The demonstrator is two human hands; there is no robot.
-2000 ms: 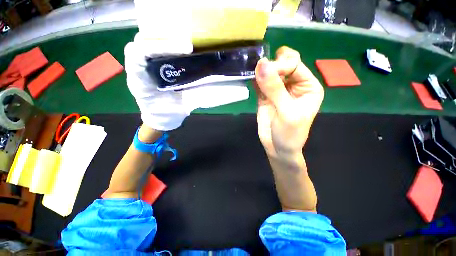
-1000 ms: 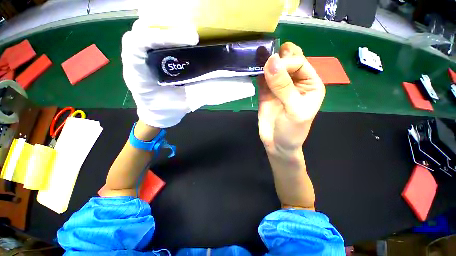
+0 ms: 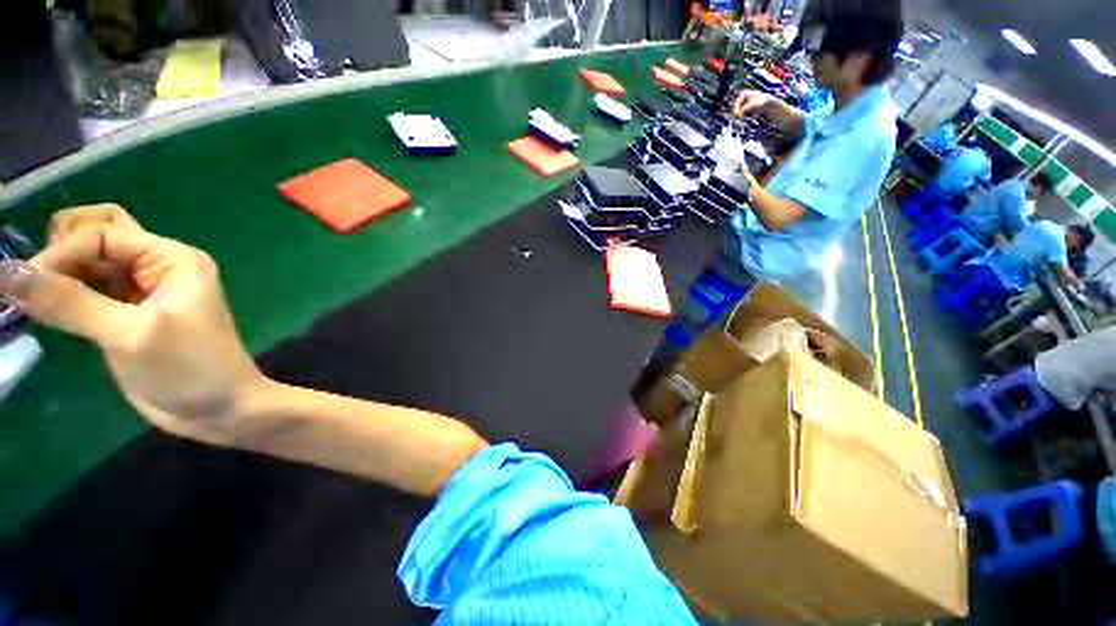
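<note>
My right hand [image 3: 153, 318] is bare and at the left edge of the view, over the green belt. Its thumb and forefinger are pinched at the end of a dark glossy strip, the front panel [image 3: 10, 279], mostly cut off by the picture's edge. A small white piece [image 3: 17, 362] shows below it; I cannot tell whether it is glove or paper. The rest of my left hand is out of the picture.
Red foam pads [image 3: 345, 193] and white units [image 3: 422, 132] lie on the green belt [image 3: 245, 141]. Black housings [image 3: 618, 190] cluster by the black mat's [image 3: 441, 294] far end. A worker [image 3: 832, 159] stands there. Cartons [image 3: 857, 489] stand at right.
The view has swung right, so my right hand is now at the left edge. My gloved left hand, the scissors and the paper strips have left the view; the worker and cartons have appeared.
</note>
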